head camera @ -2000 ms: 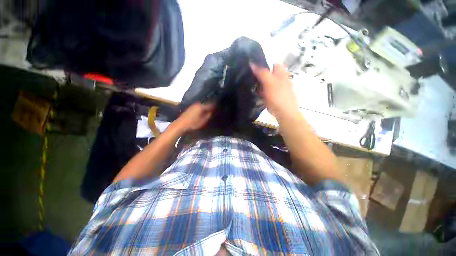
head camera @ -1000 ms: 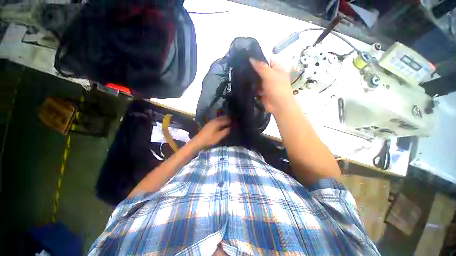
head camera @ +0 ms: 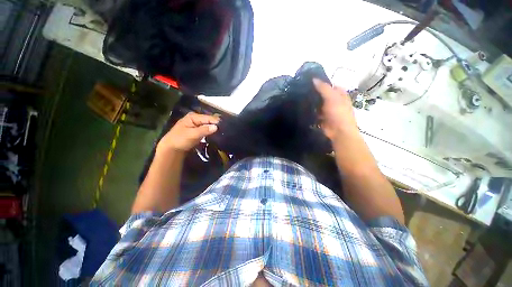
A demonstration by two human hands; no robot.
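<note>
A black garment lies bunched over the table's front edge and my lap, with a thinner greyish part at its upper left. My left hand pinches black cloth at the garment's left side between thumb and fingers. My right hand grips the garment's upper right side, its thumb on top and its other fingers partly hidden. Part of a yellow strip and a small white piece show near my waist on the left.
A black garment pile covers a red bin at the upper left. A white sewing machine stands on the white table at right. Scissors lie at the table's right front edge. Blue cloth is at the lower left.
My left hand has moved left, away from my right hand, drawing the cloth out sideways. My right hand still holds the garment's right side. The view has shifted, so the table things sit further right.
</note>
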